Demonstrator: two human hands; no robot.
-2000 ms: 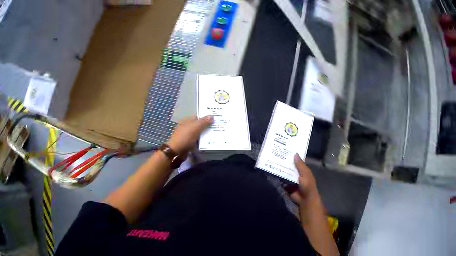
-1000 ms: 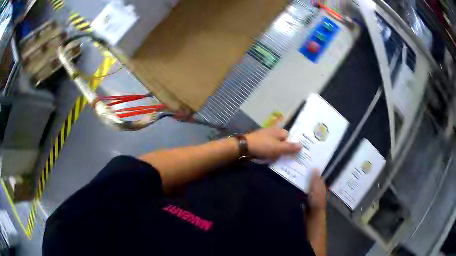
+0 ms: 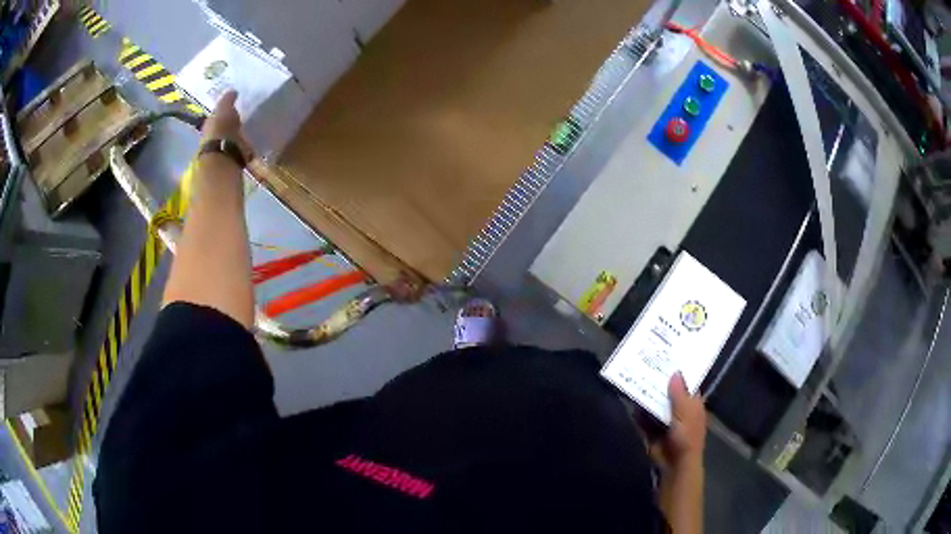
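Observation:
My right hand (image 3: 684,417) holds a white booklet (image 3: 678,336), or several together, by its lower right edge above the near end of the black infeed belt (image 3: 730,235). Its face with a round emblem points up. Another white booklet (image 3: 798,318) lies farther right on the belt, partly behind a pale bar. My left arm is stretched to the upper left. My left hand (image 3: 225,123) touches the near edge of the top booklet on a white stack (image 3: 235,75); whether its fingers grip is unclear.
Brown cardboard (image 3: 417,125) lies beside the stacks, with a ridged metal strip (image 3: 542,167) at its right edge. A curved cart handle (image 3: 302,332) with red ties is near my body. A blue control panel (image 3: 688,110) sits on the pale side table (image 3: 600,214). A wooden pallet (image 3: 73,136) stands far left.
My left hand has left the booklet in my right hand and moved to the stack at upper left. My right hand still holds its booklet. The camera view has turned toward the left.

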